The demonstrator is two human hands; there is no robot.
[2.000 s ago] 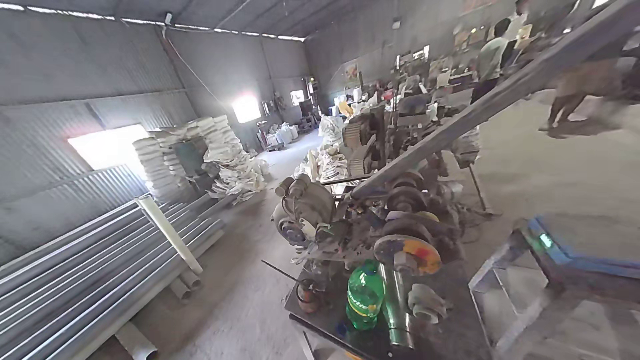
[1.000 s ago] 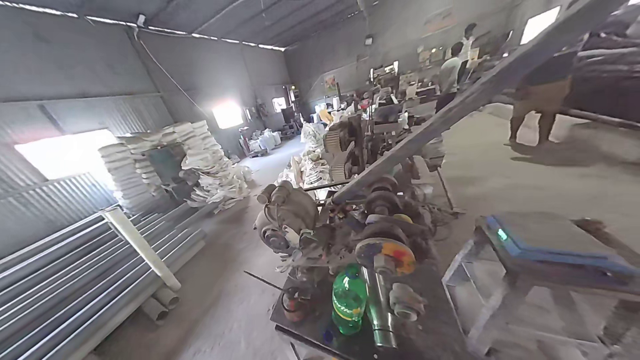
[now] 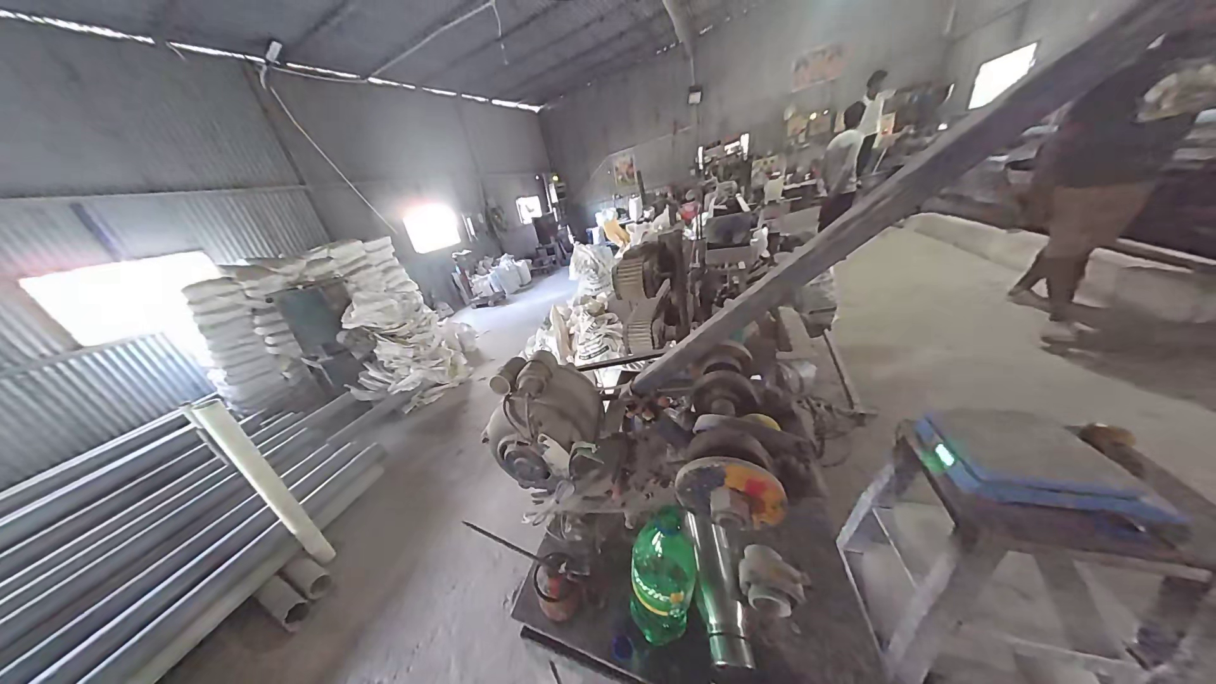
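Note:
Neither my left hand nor my right hand shows in the head view. Nearest to me is a dark metal bench top [image 3: 826, 608] at the bottom centre. On it stand a green plastic bottle [image 3: 663, 579] with a label and, touching or close beside it, a shiny steel cylinder [image 3: 720, 594]. A pale pipe fitting [image 3: 768, 581] lies to the right of the cylinder. At the bench's left corner is a small reddish oil can [image 3: 559, 597] with a long thin spout. Behind them sits a greasy machine with a round disc [image 3: 731, 489] in orange and yellow and a motor [image 3: 546, 418].
Long grey pipes [image 3: 190, 551] lie stacked at left, with white sacks [image 3: 380, 313] behind. A beam [image 3: 817, 247] slants across the view. At right stands a blue-edged platform scale [image 3: 1045, 465] on a metal stand. A person [image 3: 1092, 190] is at upper right; others are further back.
The view has shifted somewhat. The person at the right has changed stance, with the legs now further apart. The bottle and steel cylinder stand as before.

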